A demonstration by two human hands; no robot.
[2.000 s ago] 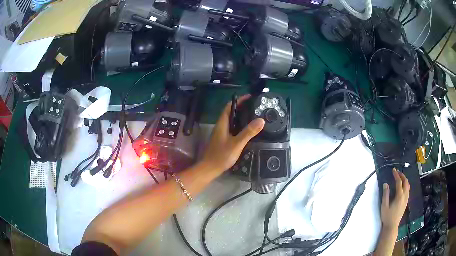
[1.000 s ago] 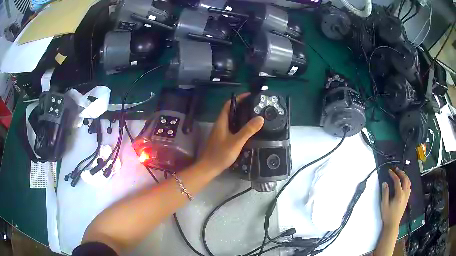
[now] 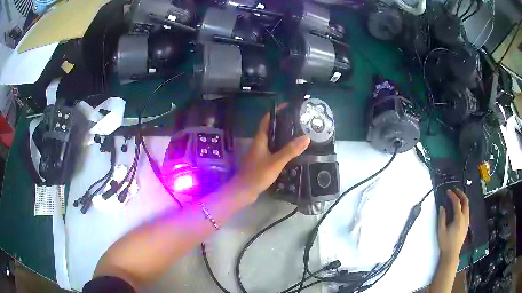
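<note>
My left hand [image 3: 266, 163] grips a dark PTZ camera [image 3: 320, 177] at its left side, thumb near the ball head. The camera stands on the white work sheet, its ball head [image 3: 316, 121] lit pale and turned slightly right, the square lens module below. A black cable runs from its base. Left of it, partly behind my forearm, a second camera [image 3: 209, 147] glows bright pink-purple at its lower left. My right hand [image 3: 455, 220] lies at the right edge of the bench, on a small dark object, possibly a mouse, mostly hidden under the fingers.
Grey cameras [image 3: 222, 66] lie in rows at the back. Another camera [image 3: 394, 126] stands right of centre with its cable. A camera with four LEDs [image 3: 60, 137] sits at far left beside loose connectors [image 3: 117, 183]. Black looped leads [image 3: 355, 277] cross the front; dark round housings fill the right.
The held camera has turned a little to the right and its ball head now shines pale. The left camera's glow has changed from red to pink-purple, and it has turned or shifted right. My right hand has barely moved.
</note>
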